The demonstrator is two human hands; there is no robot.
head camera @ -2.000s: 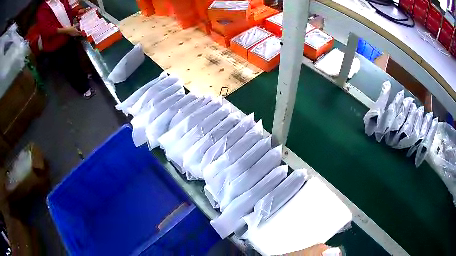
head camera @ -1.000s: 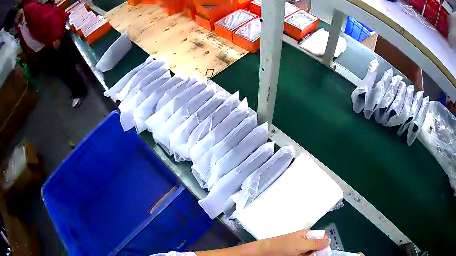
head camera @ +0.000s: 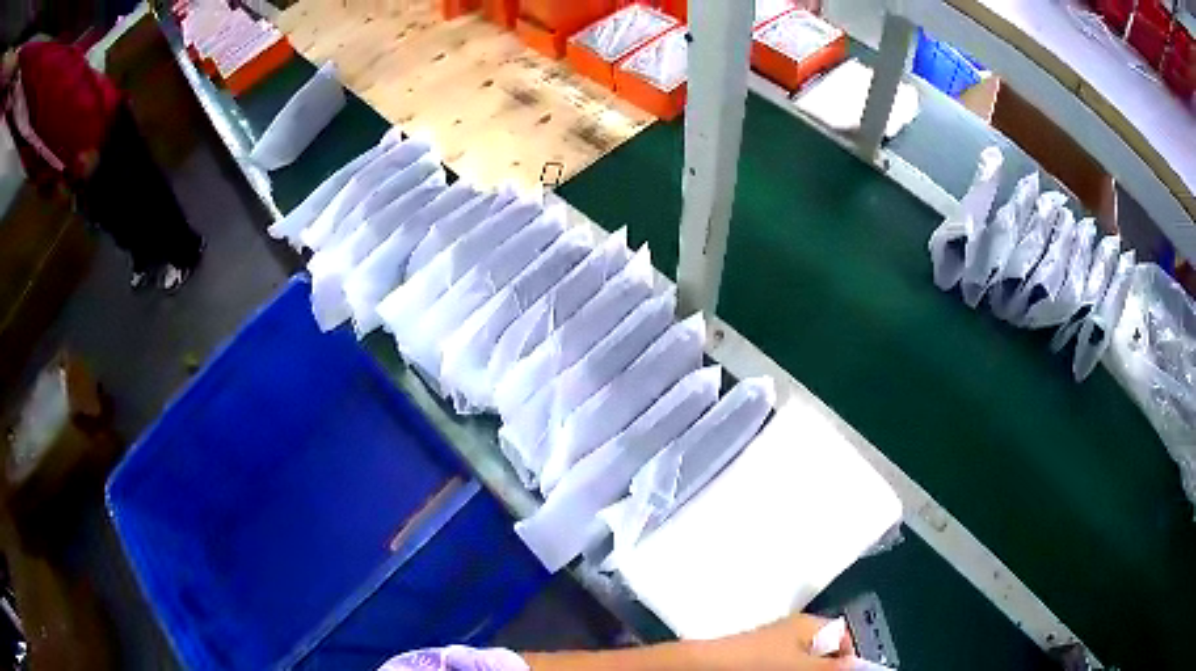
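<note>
My left hand (head camera: 784,645) reaches in from the bottom edge and is partly cut off. Its fingertips, with a small white piece at them, meet the left side of a dark grey device (head camera: 871,627) with small marks or ports. The edge hides whether the hand grips it. My right hand is out of the picture. A flat stack of bright white empty bags (head camera: 767,524) lies just beyond my left hand. Whitish bagged units (head camera: 525,315) stand in a long leaning row behind the stack, side by side. One more bagged unit (head camera: 299,118) lies apart at the far end.
A blue tote (head camera: 289,485) is below the bench edge at left. A metal upright (head camera: 715,171) rises beside the row. Clear-wrapped units (head camera: 1036,262) stand across the green belt (head camera: 918,354). Plywood (head camera: 459,79) and orange cartons (head camera: 649,66) are beyond. A person (head camera: 92,144) stands at far left.
My left hand and forearm have come into view from the bottom edge. The grey device now shows more fully at the fingertips. The person at far left has moved further left.
</note>
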